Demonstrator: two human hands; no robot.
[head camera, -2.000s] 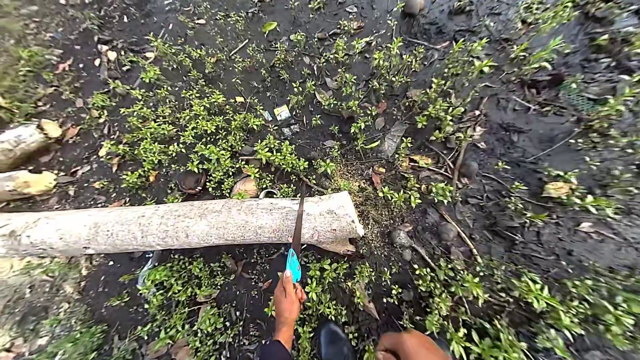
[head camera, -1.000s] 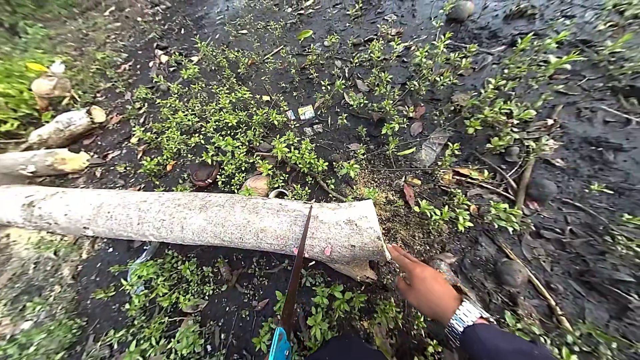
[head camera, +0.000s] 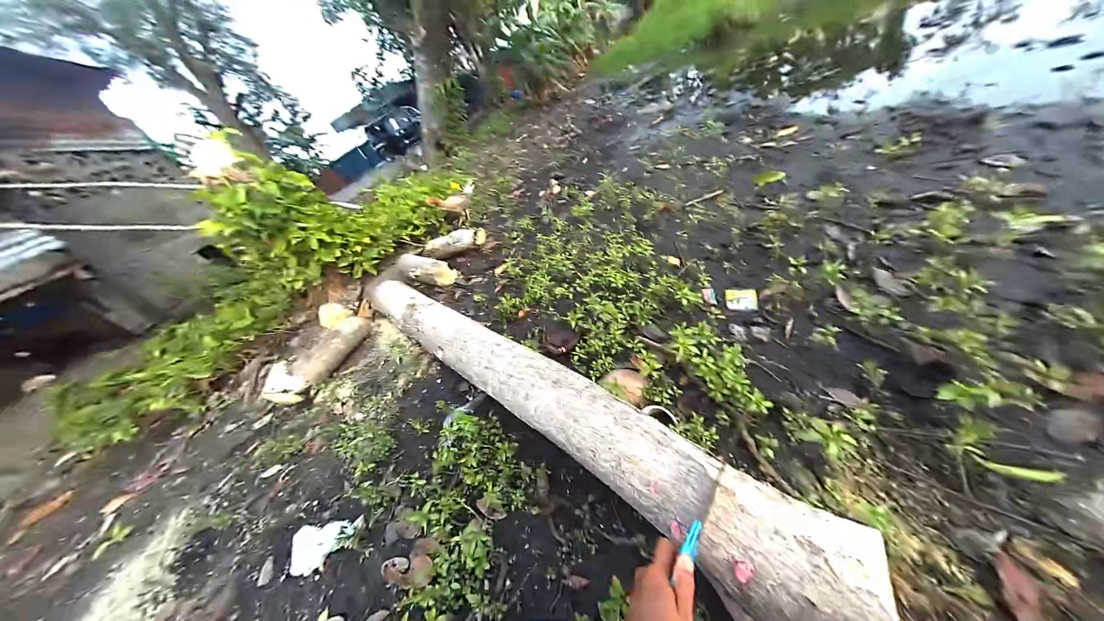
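Note:
My left hand (head camera: 662, 586) is at the bottom, closed around the blue handle of what looks like a hand saw (head camera: 691, 542). Its thin dark blade points away from me and lies across the top of a long pale log (head camera: 552, 397), a short way in from the near cut end. The blade is blurred, so I cannot tell whether its edge is in the wood. Pink marks show on the bark close to the handle. My right hand is out of view.
Shorter log pieces (head camera: 326, 354) lie around the log's far end. Low green plants (head camera: 716, 366), litter and a coconut-like husk (head camera: 624, 385) dot the dark mud on the right. A leafy bush (head camera: 302, 224), a shed and trees stand beyond; water is at the upper right.
The view has swung up and left. My right hand, pointing at the log's cut end one second ago, has left the view. The saw's blade was across the log in both earlier frames too.

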